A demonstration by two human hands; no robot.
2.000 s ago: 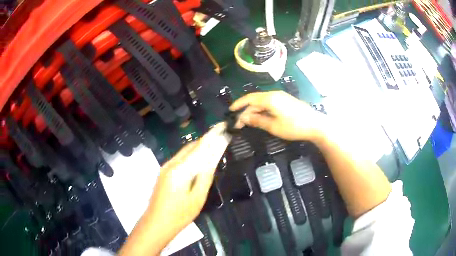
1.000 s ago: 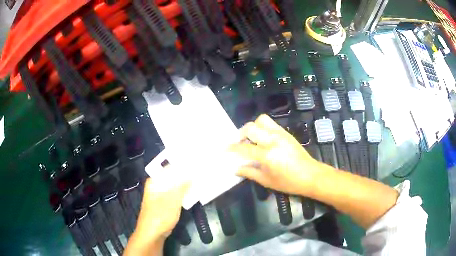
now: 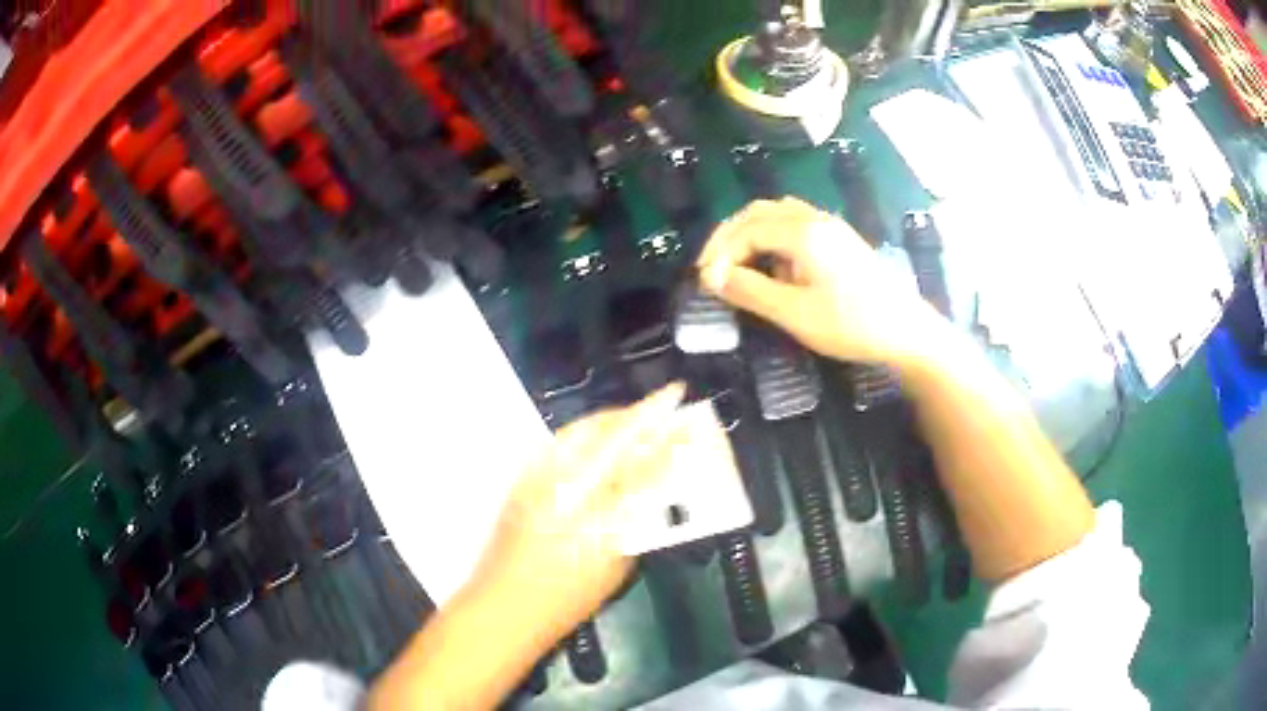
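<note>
My left hand (image 3: 591, 479) lies palm down over a white label card (image 3: 702, 493) with a small black mark, gripping it above the watch straps. My right hand (image 3: 834, 292) has thumb and index finger together at the top edge of a pale grey screen film (image 3: 706, 331), which lies over a watch face. Whether the film is fully down is hidden by blur. Watches with film (image 3: 788, 386) sit just right of it, partly under my right forearm. Dark uncovered watches (image 3: 642, 322) lie to its left.
White backing paper (image 3: 424, 403) lies over watches at left. Red trays (image 3: 84, 139) with hanging straps fill the upper left. A yellow-ringed bottle (image 3: 795, 63) stands at the back. A calculator (image 3: 1125, 139) and papers lie at right. More watches (image 3: 181, 583) lie lower left.
Since one second ago, my right hand has moved from the white card up to a watch in the back row. My left hand has shifted right with the card. The view has also shifted.
</note>
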